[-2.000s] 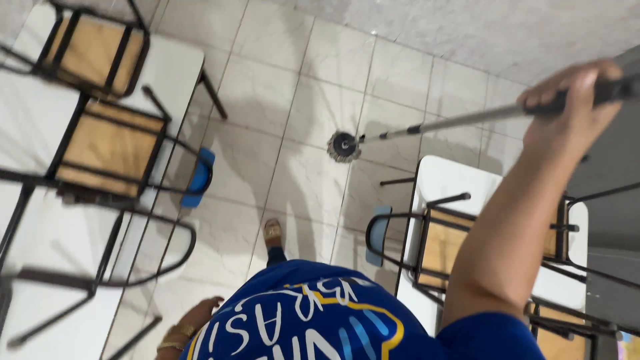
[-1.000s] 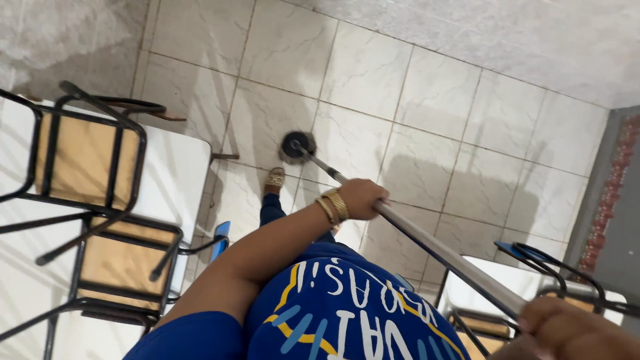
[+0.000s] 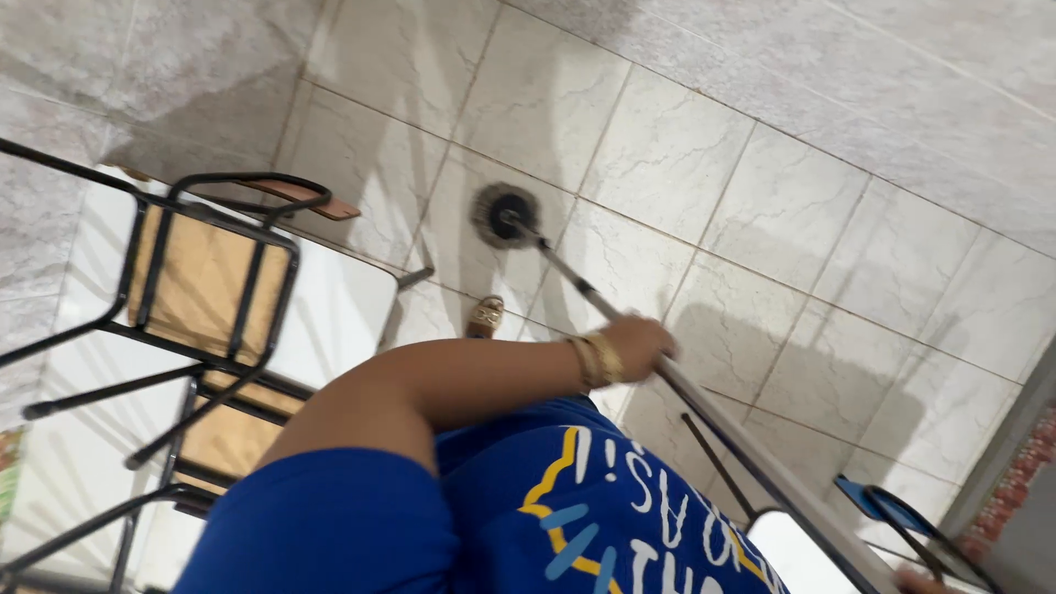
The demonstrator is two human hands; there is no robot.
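A round spin mop with a black disc head and grey fringe (image 3: 505, 216) rests on the tiled floor, above my sandalled foot (image 3: 488, 312). Its long metal pole (image 3: 747, 445) slants down to the lower right. My left hand (image 3: 639, 348), with gold bracelets at the wrist, is closed around the middle of the pole. At the lower right edge my right hand (image 3: 917, 582) is at the upper end of the pole, mostly cut off by the frame and blurred.
Upturned chairs with wooden seats (image 3: 210, 285) lie on a white table (image 3: 346, 305) at left. Another white table (image 3: 796, 553) stands at lower right, near a chair with a blue part (image 3: 887, 503). Stone-patterned walls (image 3: 932, 91) border the floor at the top and upper left.
Two seconds ago my right hand alone held the pole, at the upper right; since then my left hand has taken hold of it. The view has shifted towards the wall.
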